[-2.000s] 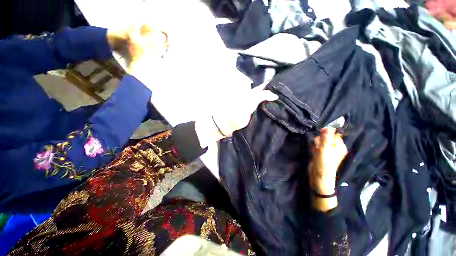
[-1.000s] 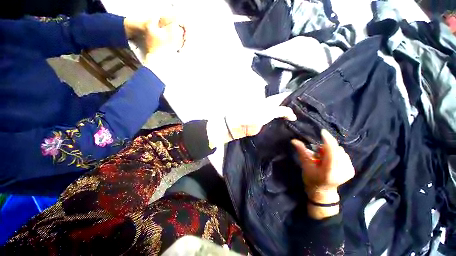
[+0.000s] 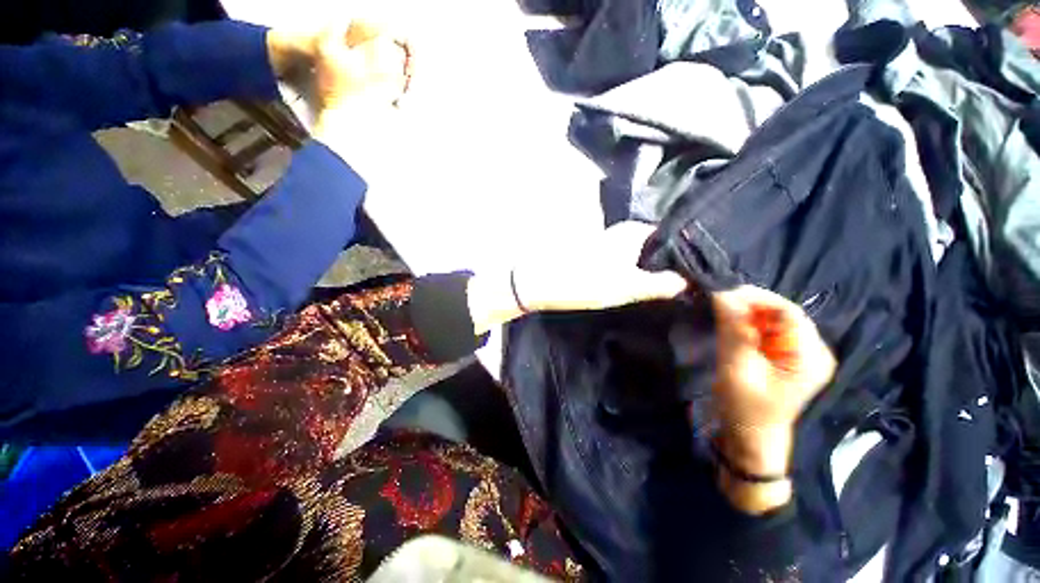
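A dark denim jacket (image 3: 844, 228) lies spread before me, with a folded, stitched edge raised near its middle. My left hand (image 3: 604, 273) reaches in from the left, its fingertips closed on that folded edge; the hand is overexposed against the white table. My right hand (image 3: 770, 347) is just right of my left fingertips, over the jacket, slightly blurred. It is curled round thread snips (image 3: 773, 333), of which only the red-orange handle shows; the tip is hidden.
Mixed dark and pale grey garments (image 3: 969, 137) heap at the far right. The white table (image 3: 479, 148) runs along the left. Another person's hands (image 3: 342, 74) and blue embroidered sleeve (image 3: 228, 302) are at the left, near a wooden stool (image 3: 234, 148). A blue crate (image 3: 51, 490) is lower left.
My right hand first drew back from the fold with its fingers spread, then closed up and moved slightly right. My left hand shifted along the folded edge. The view moved a little.
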